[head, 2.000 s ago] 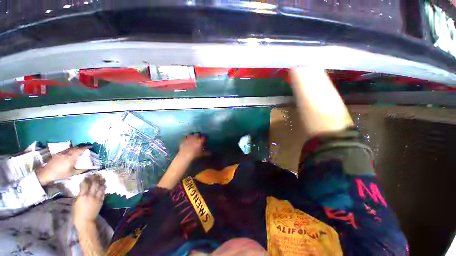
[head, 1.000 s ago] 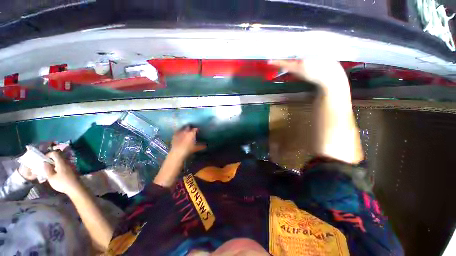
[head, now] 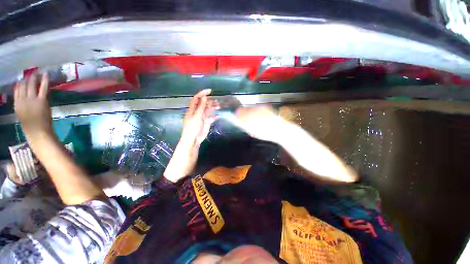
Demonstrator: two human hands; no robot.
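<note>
My left hand [head: 196,122] is raised over the bench near the metal rail, fingers pointing up, beside a clear glossy piece that looks like a blister tray [head: 219,119]. My right hand [head: 252,119] is blurred and reaches in from the right to the same piece. Which hand grips it is hard to tell. More clear trays [head: 135,147] lie loosely piled on the green bench [head: 77,135], left of my left hand. Red-and-white boxes [head: 188,64] show as a strip on the green belt [head: 175,82], partly hidden by the shelf edge.
The metal rail [head: 149,104] runs between bench and belt. The shelf edge [head: 206,41] crosses above. A large brown carton [head: 330,129] with clear trays stands right. At left a neighbour's hand [head: 32,103] reaches to the belt; the other is by white folded pieces [head: 23,162].
My right hand has come back from the belt to my left hand. My left hand has risen toward the rail. The neighbour's arm has reached up to the belt. The boxes have shifted.
</note>
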